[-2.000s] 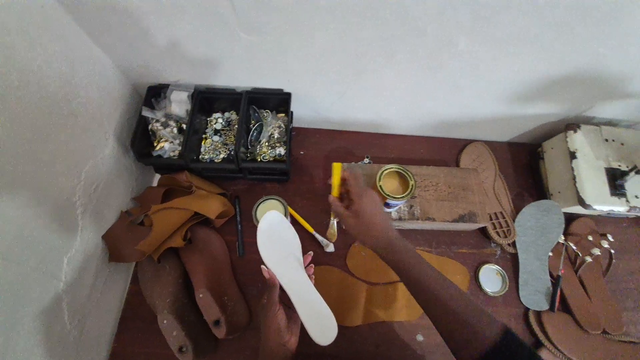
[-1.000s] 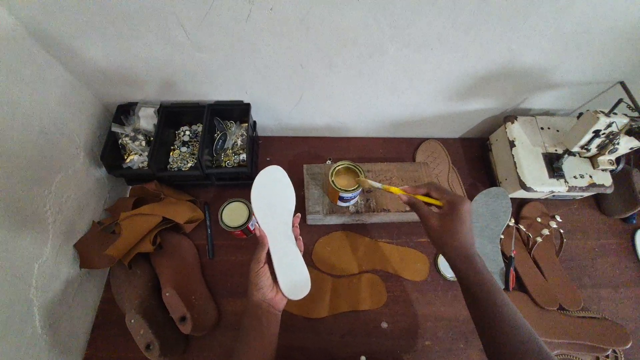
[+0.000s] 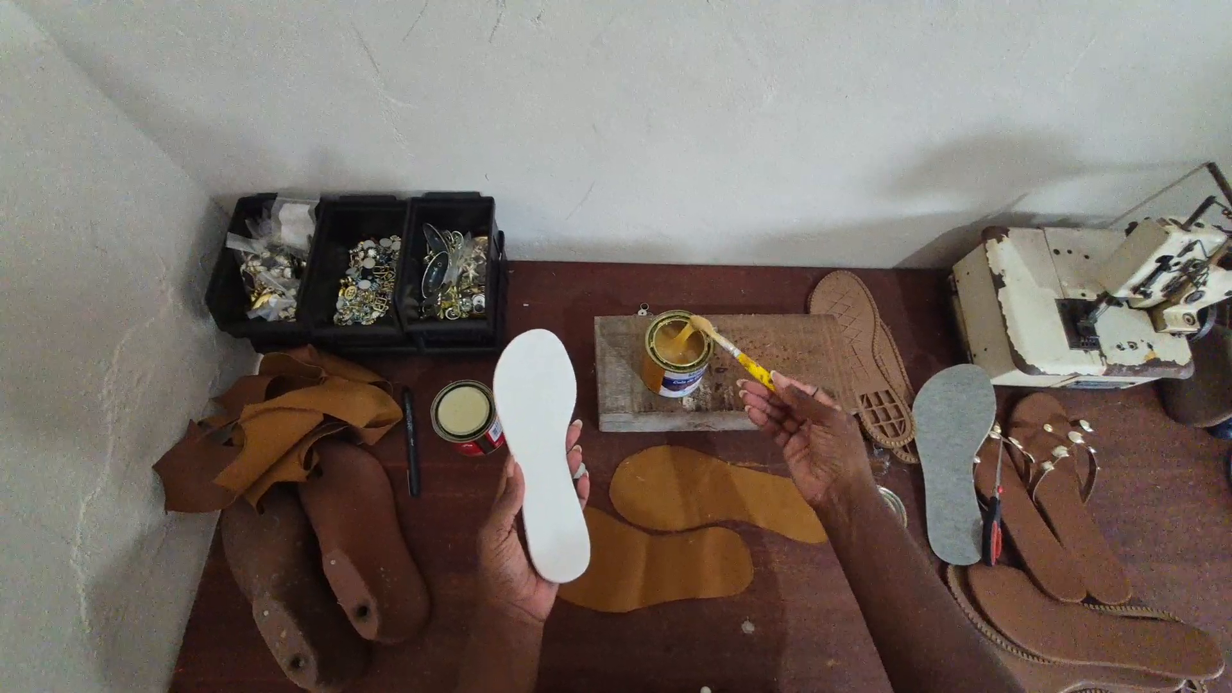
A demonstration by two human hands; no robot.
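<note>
A white insole (image 3: pixel 541 452) stands nearly upright in my left hand (image 3: pixel 525 549), its broad end up. In my right hand (image 3: pixel 804 438) is a yellow-handled paintbrush (image 3: pixel 739 358); its bristles are at the rim of an open can of amber glue (image 3: pixel 677 351), and a strand of glue hangs from them into the can. That can sits on a wooden board (image 3: pixel 760 380). Two tan leather sole pieces (image 3: pixel 717 486) lie flat on the table between my hands. Left of the insole is a second open can with pale contents (image 3: pixel 465 414).
Black bins (image 3: pixel 371 327) of metal fittings stand at the back left, above leather scraps (image 3: pixel 289 414), a black pen (image 3: pixel 412 443) and two shoe lasts (image 3: pixel 366 549). On the right are a sewing machine (image 3: pixel 1068 308), brown outsoles (image 3: pixel 866 356), a grey insole (image 3: pixel 953 462), sandals (image 3: pixel 1049 510) and red-handled scissors (image 3: pixel 993 529).
A second or two ago my right hand held the brush upright beside the glue can, then dipped it in. Now the bristles are up at the can's rim. The insole remains in my left hand.
</note>
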